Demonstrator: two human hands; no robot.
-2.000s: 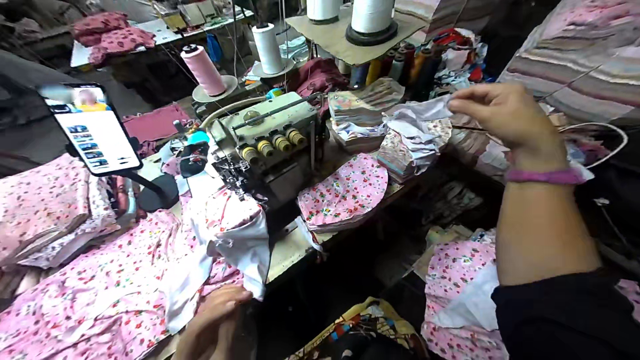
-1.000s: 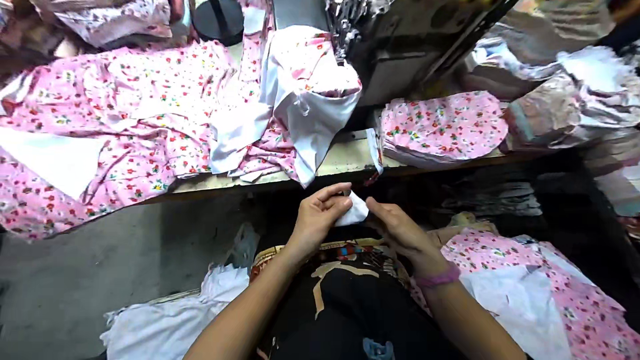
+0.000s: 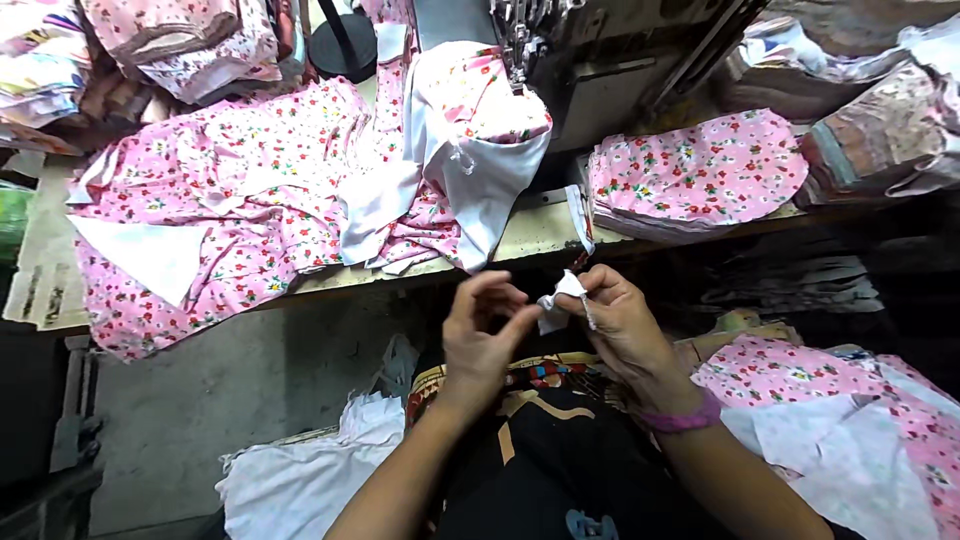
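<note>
Over my lap, my right hand (image 3: 626,322) pinches a small white fabric piece (image 3: 568,289) between thumb and fingers. My left hand (image 3: 487,330) is beside it with curved, parted fingers, the thumb tip at the cloth's left edge; whether it grips the cloth is unclear. Beyond my hands, a pink floral fabric piece with white backing (image 3: 480,180) lies under the needle area of a sewing machine (image 3: 525,45). Pink floral fabric (image 3: 262,187) spreads over the table to the left. A stack of cut pink floral pieces (image 3: 697,169) sits right of the machine.
The table edge (image 3: 360,281) runs just beyond my hands. More fabric stacks (image 3: 877,127) stand at the right, and folded bundles (image 3: 180,37) at the upper left. White cloth (image 3: 307,480) lies low at left; pink and white pieces (image 3: 825,435) are piled low at right.
My right hand, raised over the fabric stacks two seconds ago, is now low before me with my left hand. Since one second ago, my left fingers have spread. The view has tilted down.
</note>
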